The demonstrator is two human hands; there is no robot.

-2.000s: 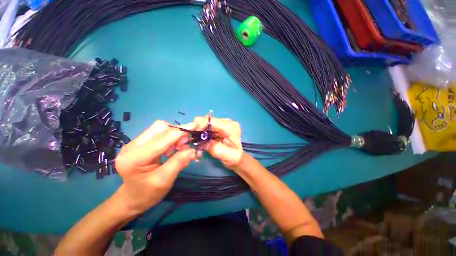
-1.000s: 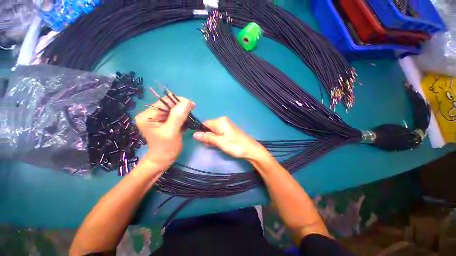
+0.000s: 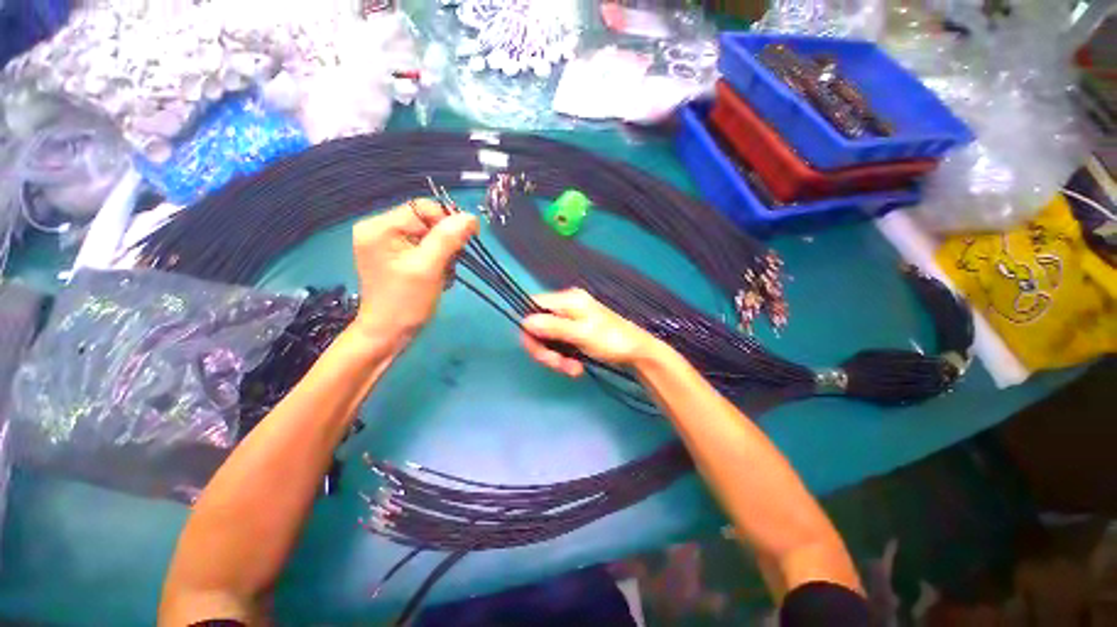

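Several thin black cables run between my two bare hands over the tabletop. My left hand grips them near their tips, which stick up past the fingers. My right hand holds the same cables lower down, and they run on to the right behind it. The working bundle lies fanned below my hands, its pale and reddish tips at the left. The pile of short black sleeves is partly hidden behind my left forearm, beside the clear plastic bag.
Large cable bundles curve across the back, with a green roll beside them. Blue and red parts bins are stacked upper right. A yellow bag lies far right. White items in clear plastic fill the back left.
The view has tilted up, showing more of the back of the bench. My hands have moved apart, stretching the cables between them. The working bundle's tips now lie uncovered.
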